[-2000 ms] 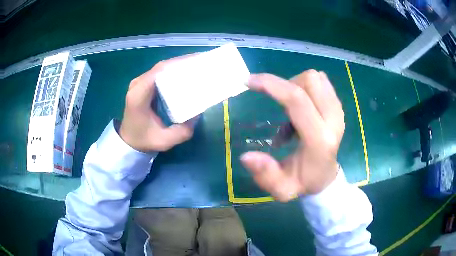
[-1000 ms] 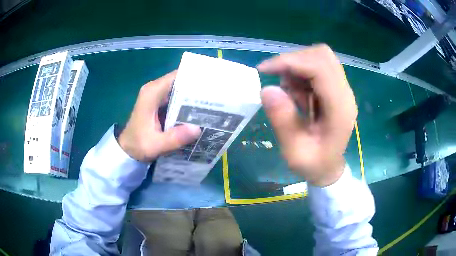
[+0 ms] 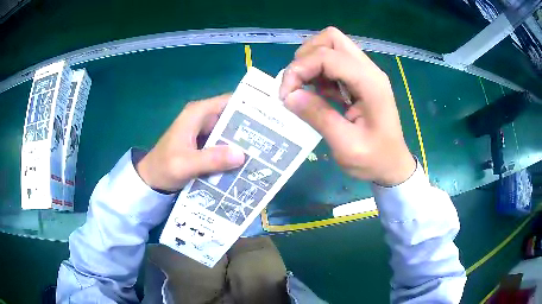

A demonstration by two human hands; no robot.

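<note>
A long white carton point(image 3: 255, 172) with grey-blue printed pictures is held tilted above the bench's near edge, its printed face up. My left hand point(image 3: 193, 142) grips its left side, the thumb lying on the printed face. My right hand point(image 3: 350, 107) is at the carton's upper right end, thumb and index finger pinched together at the corner. Whether the fingertips hold a flap edge or a tiny piece cannot be told. A small pale thing shows between the right hand's curled fingers, too unclear to name.
Two similar cartons point(image 3: 44, 139) lie side by side at the left of the green bench. A white strip point(image 3: 355, 207) lies by the near yellow line point(image 3: 321, 223). A dark tool point(image 3: 496, 127) stands at the right edge. A metal rail point(image 3: 196, 38) runs along the far side.
The carton has turned from its blank end to its printed face, and its lower end now reaches over the lap. The right hand has closed its thumb and finger at the upper corner.
</note>
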